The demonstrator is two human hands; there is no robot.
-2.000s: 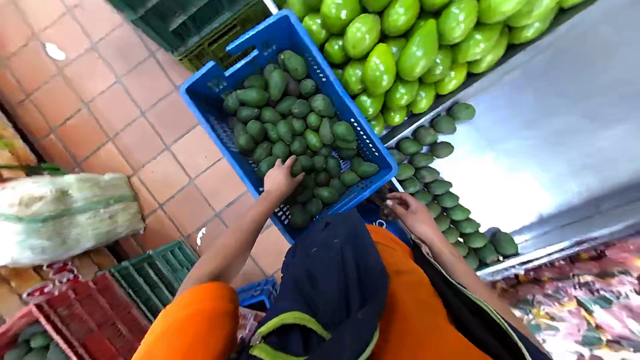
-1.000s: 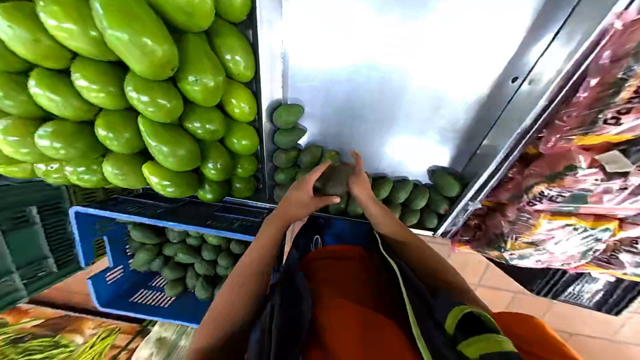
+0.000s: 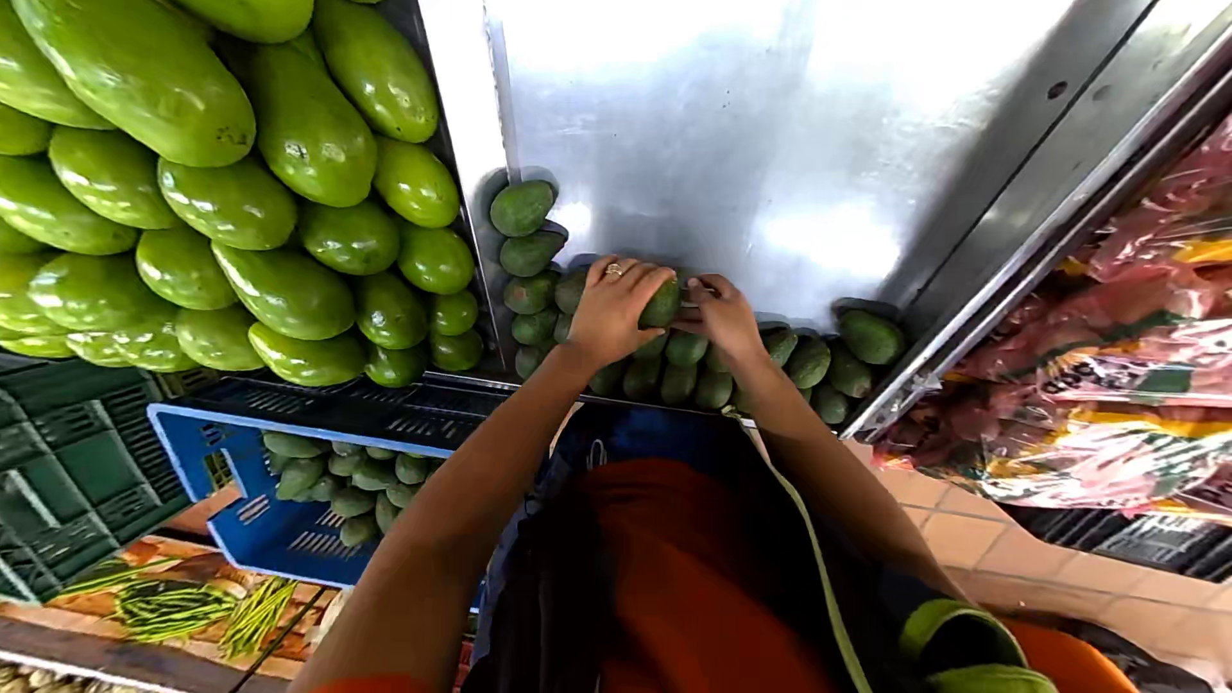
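My left hand (image 3: 618,310), with a ring on one finger, curls around a dark green avocado (image 3: 661,302) above the avocado rows. My right hand (image 3: 722,316) is just right of that avocado, fingers bent; whether it grips anything is unclear. Small dark avocados (image 3: 679,382) stand in rows along the near edge of a metal display shelf (image 3: 674,125), and a short column of them (image 3: 523,208) runs up its left side. More avocados (image 3: 351,481) lie in a blue plastic crate (image 3: 279,553) at lower left, partly behind my left forearm.
Large glossy green avocados (image 3: 284,192) are piled left of a metal divider (image 3: 462,96). Printed plastic packages (image 3: 1107,366) lie beyond the shelf's right rail (image 3: 1049,212). Green crates (image 3: 77,472) stand at far left, and long green beans (image 3: 183,606) lie below them.
The view has swung strongly from the blue crate to the metal shelf. My left hand, in the crate's avocados two seconds ago, is now over the shelf rows beside my right hand.
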